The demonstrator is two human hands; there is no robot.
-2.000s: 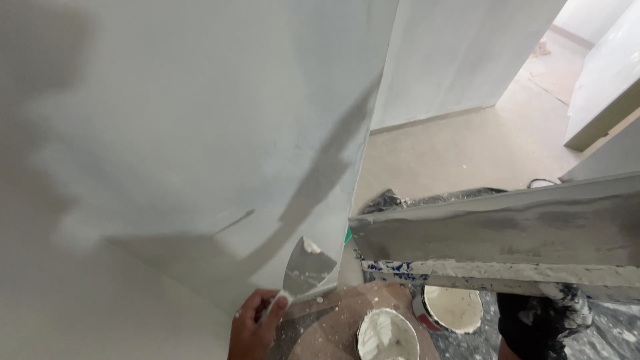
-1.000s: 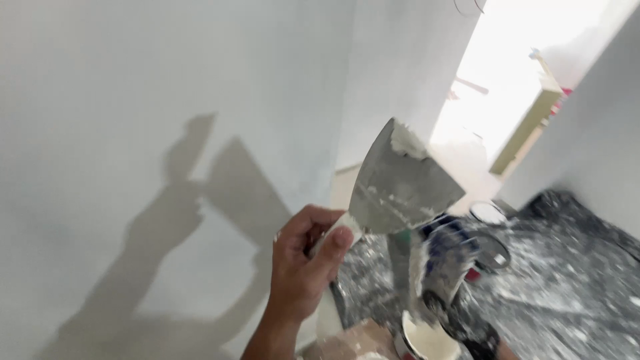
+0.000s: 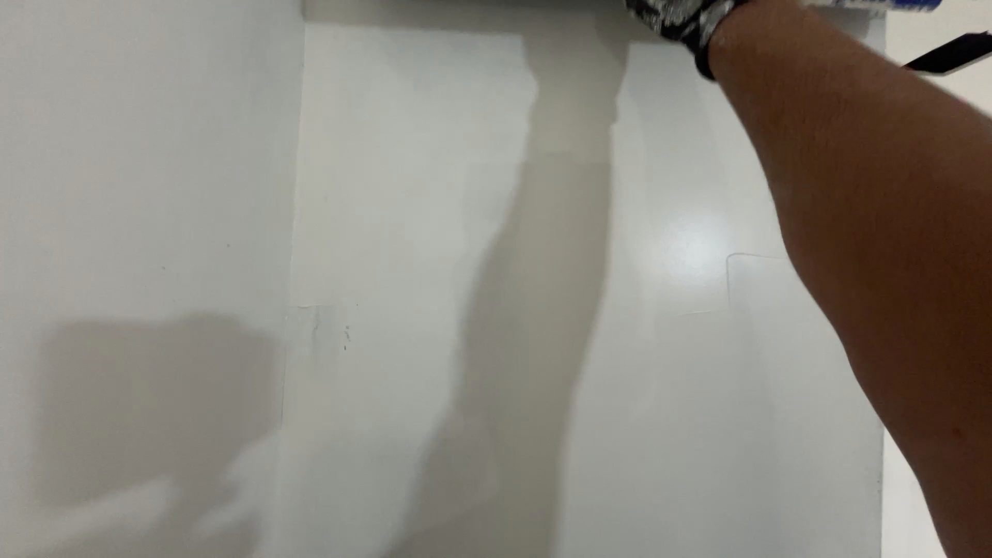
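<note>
My right arm reaches up from the lower right. My right hand (image 3: 682, 22), in a black and grey patterned glove, is at the top edge, partly cut off. It holds a wide skimming blade (image 3: 434, 9), whose long grey edge lies along the wall at the top; a blue and white part of the tool (image 3: 914, 4) shows right of the wrist. The fingers are hidden. Below is a pale, smooth wall panel (image 3: 418, 194) with faint ridges and small dark marks. My left hand is out of view.
An inside corner runs down the left, where another pale wall (image 3: 147, 170) meets the panel. Arm and tool shadows fall across both. A black object (image 3: 953, 54), not clear in kind, juts in at the right edge. A paler surface lies beyond the panel's right edge.
The view has swung up from the floor and buckets to the wall. My right arm is now raised high. My left hand with its putty knife, seen a second ago, has left the view.
</note>
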